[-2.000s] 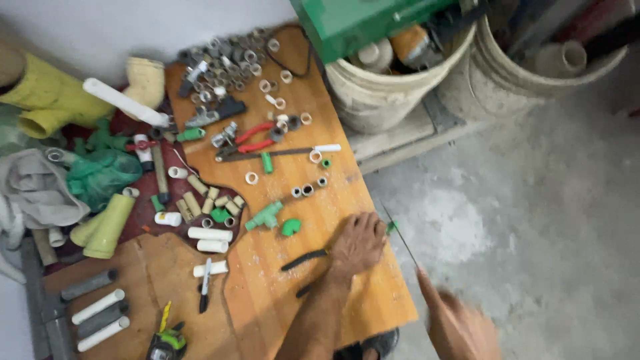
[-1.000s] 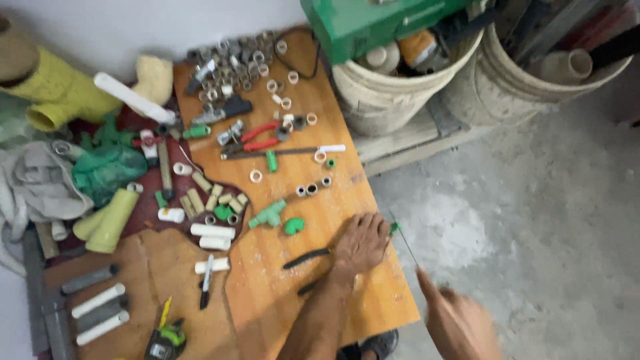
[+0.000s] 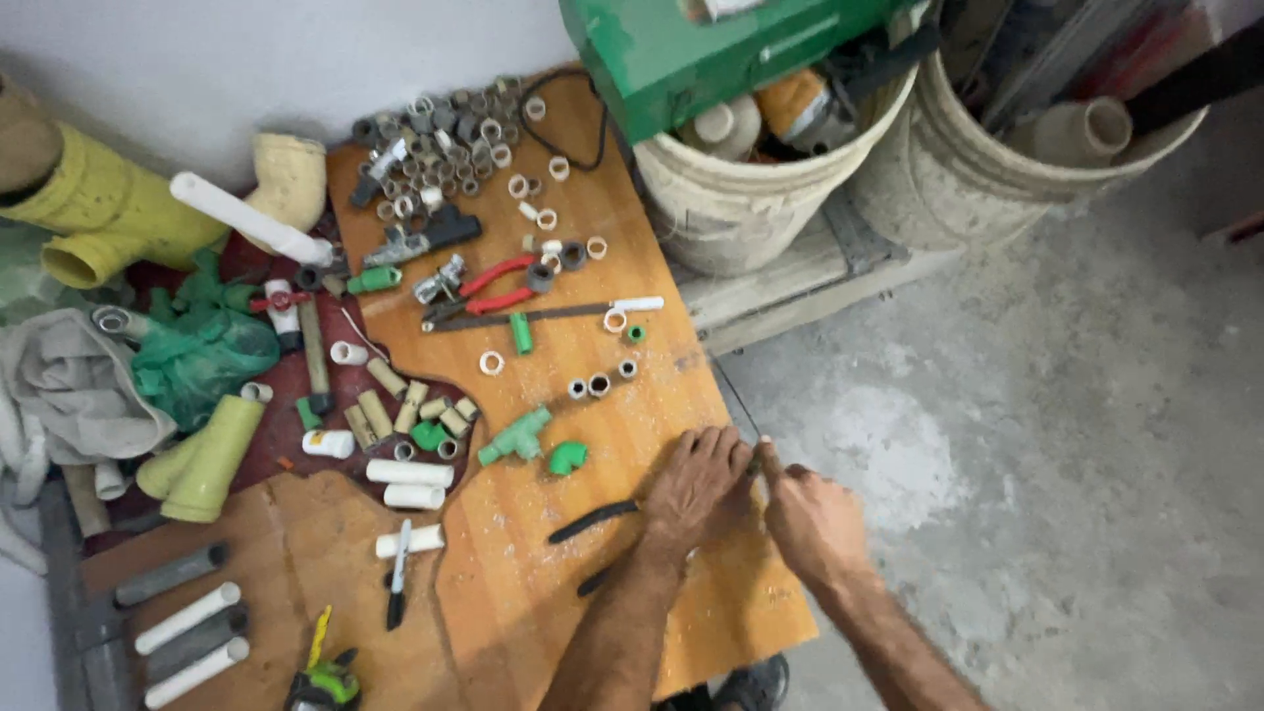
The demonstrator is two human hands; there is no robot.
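My left hand [image 3: 701, 484] lies palm down at the table's right edge, pressed over a tool whose two black handles [image 3: 592, 520] stick out from under the hand and forearm. Its jaws are hidden. A small dark green piece [image 3: 755, 462] shows at my left fingertips, mostly covered. Just beyond the edge, my right hand [image 3: 815, 513] is closed around one end of a thin, dark blade [image 3: 736, 395], index finger stretched along it. The blade slants up and left beside the table edge. A green plastic tee [image 3: 516, 436] and a green elbow [image 3: 568, 457] lie left of my left hand.
Pipe rings, red-handled pliers [image 3: 504, 283], a hacksaw blade [image 3: 543, 317] and white pipe pieces [image 3: 410, 473] cover parts of the wooden table [image 3: 790, 602]. A tape measure [image 3: 326, 681] is near the front. Buckets [image 3: 731, 212] and a green metal box [image 3: 711, 59] stand behind; concrete floor lies right.
My right hand has moved up toward my left fingertips, and less of the blade shows between the two hands. My left hand stays in the same place on the table.
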